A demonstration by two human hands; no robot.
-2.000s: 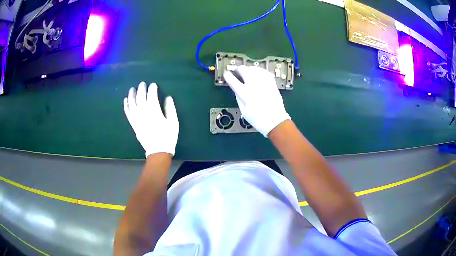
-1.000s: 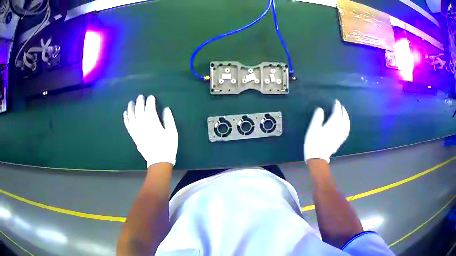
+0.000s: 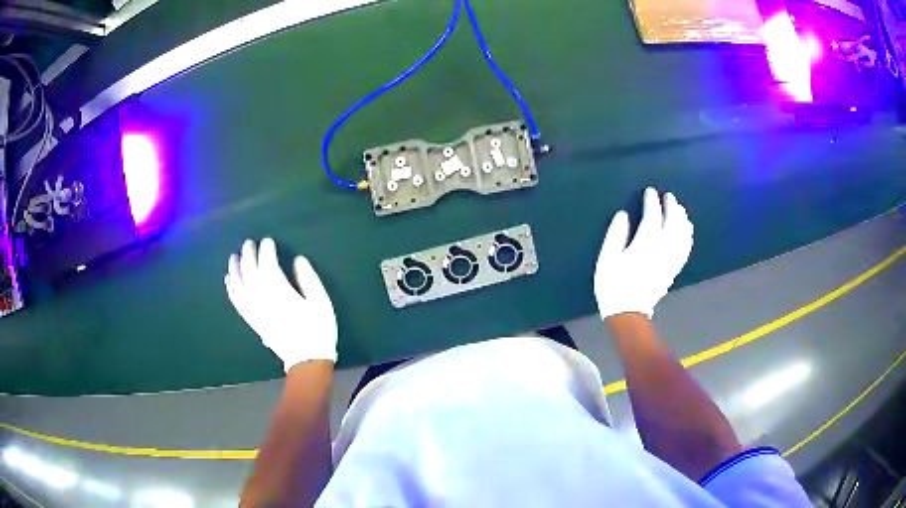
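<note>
A grey metal hosed block (image 3: 452, 171) lies on the green mat with its waisted face up, showing three bays with pale fittings. A blue air hose (image 3: 377, 91) joins it at both ends. A silver three-hole carrier plate (image 3: 459, 266) lies just below the block, not touching it, with three dark round openings. My left hand (image 3: 282, 303) in a white glove rests on the mat left of the plate, fingers apart, empty. My right hand (image 3: 644, 255), also gloved in white, rests right of the plate, fingers apart, empty.
A violet-white lamp (image 3: 142, 179) glows at the left, and another lamp (image 3: 789, 58) glows at the upper right. An amber sheet (image 3: 695, 22) lies near the right lamp. A white strip (image 3: 199, 60) crosses the mat (image 3: 586, 79) at the back left.
My right hand has moved off the hosed block to the right of the plate, uncovering both. The view has since tilted, so block and plate appear slanted. My left hand stays beside the plate.
</note>
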